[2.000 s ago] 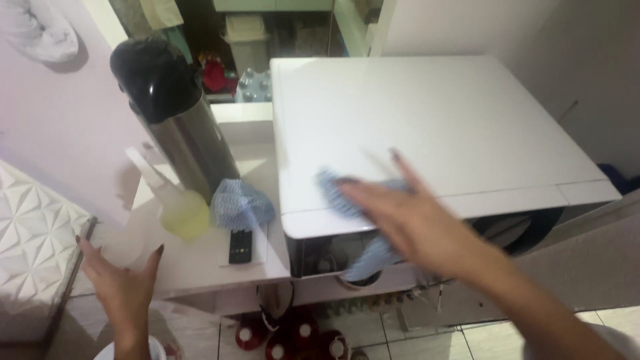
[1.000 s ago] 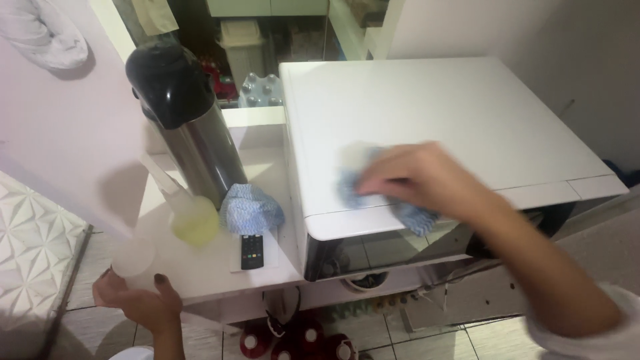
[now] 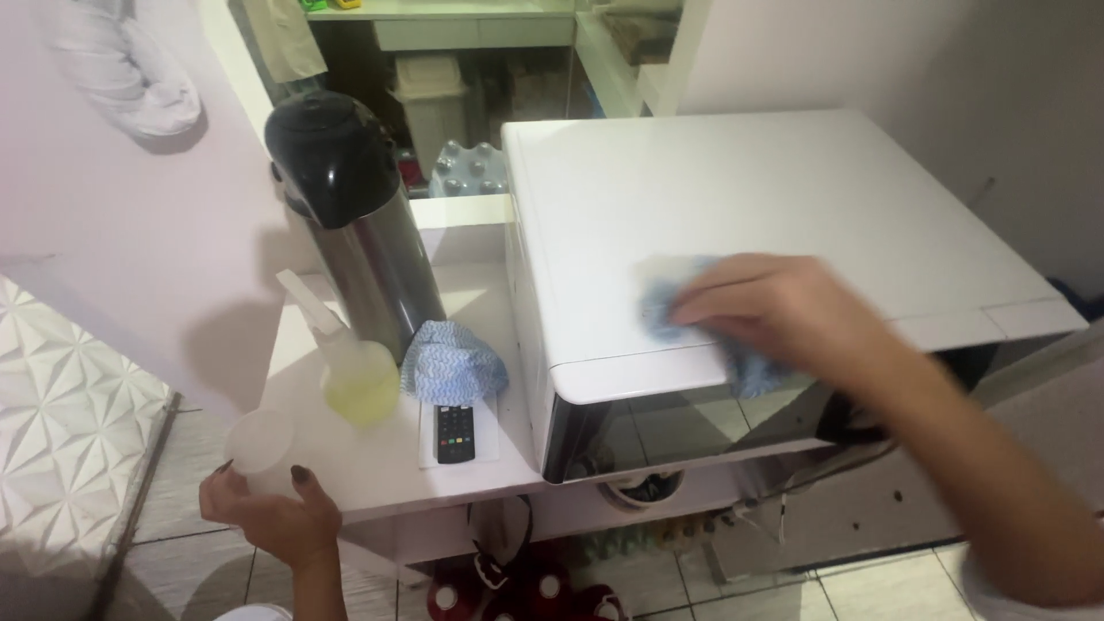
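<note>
My right hand [image 3: 768, 319] grips a blue-and-white cloth [image 3: 664, 302] on the front part of the white top of a microwave oven [image 3: 724, 190]; the hand is blurred. Part of the cloth hangs over the front edge. At the lower left, my left hand [image 3: 272, 513] is at a whitish translucent round thing [image 3: 260, 442] by the shelf's edge; whether the fingers grip it is unclear. Between the hands, a bottle of yellow liquid [image 3: 360, 388], a second crumpled blue-and-white cloth [image 3: 454, 360] and a black remote control [image 3: 455, 434] lie or stand on the white shelf [image 3: 379, 479].
A steel vacuum flask with a black top [image 3: 366, 233] stands left of the microwave. Behind it is a mirror or opening showing a lidded bin [image 3: 431, 103] and packed bottles [image 3: 470, 168]. Below are a bowl [image 3: 642, 492] on a lower shelf and red things with white dots [image 3: 526, 595].
My left hand, apart from the round thing two seconds ago, is now at its lower edge. The right hand has gone from spread on the cloth to bunching it in the fingers.
</note>
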